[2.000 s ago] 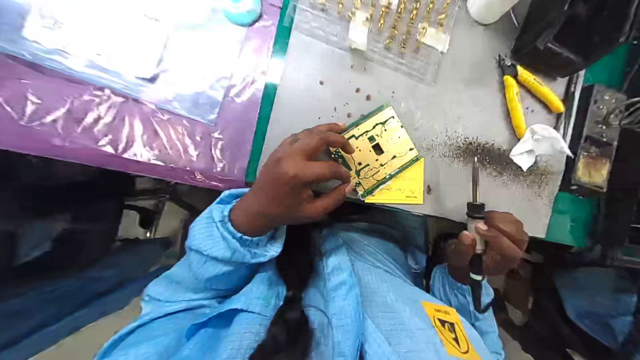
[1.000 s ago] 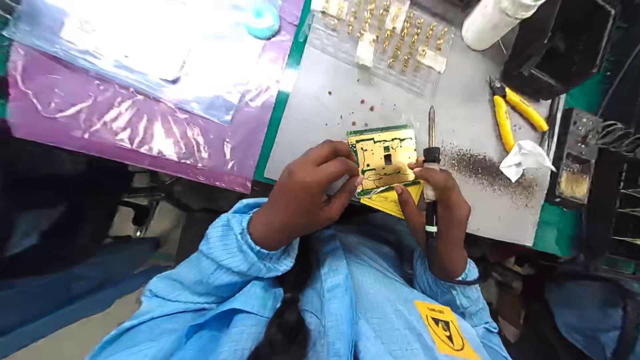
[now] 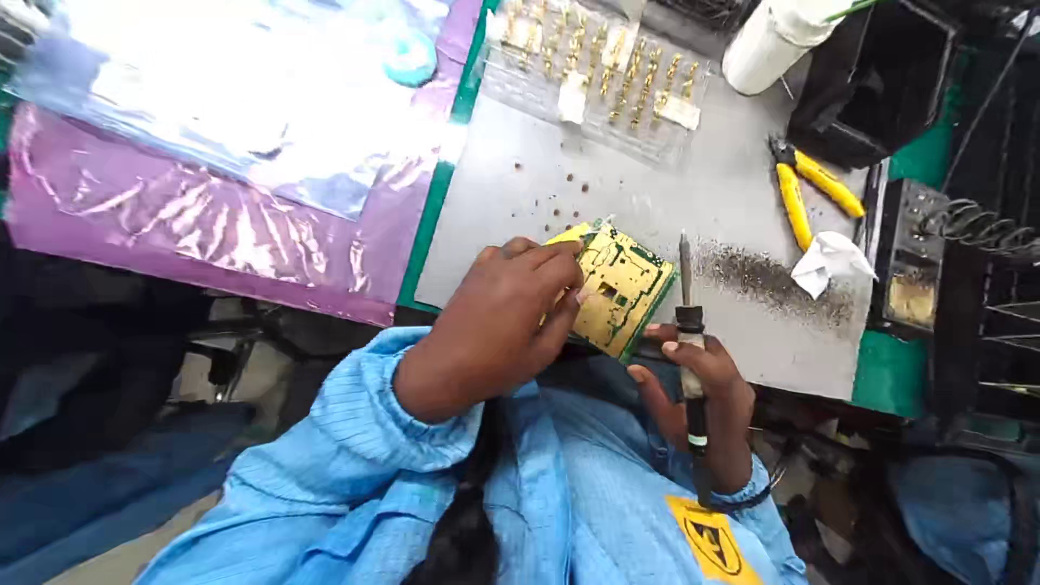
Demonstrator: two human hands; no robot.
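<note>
My left hand (image 3: 512,317) grips a gold and green circuit board (image 3: 621,288) by its left edge, holding it tilted over the near edge of the grey mat. A yellow piece (image 3: 569,235) shows behind the board's upper left corner. My right hand (image 3: 707,390) holds a soldering iron (image 3: 691,349) upright in the view, its metal tip toward the far side. The right fingertips are close to the board's lower right edge; whether they touch it I cannot tell.
Yellow-handled cutters (image 3: 812,187) and a crumpled white tissue (image 3: 830,264) lie right, beside dark debris (image 3: 756,276). Beyond are a clear tray (image 3: 520,85) of brass-coloured parts, a white bottle (image 3: 764,53) and a black holder (image 3: 873,81). Plastic-covered purple sheeting (image 3: 219,236) spreads left. A soldering stand (image 3: 914,260) stands right.
The right hand has come from farther right to beside the board, still with the iron. The board has been turned, and the yellow piece, earlier below it, now shows at its upper left.
</note>
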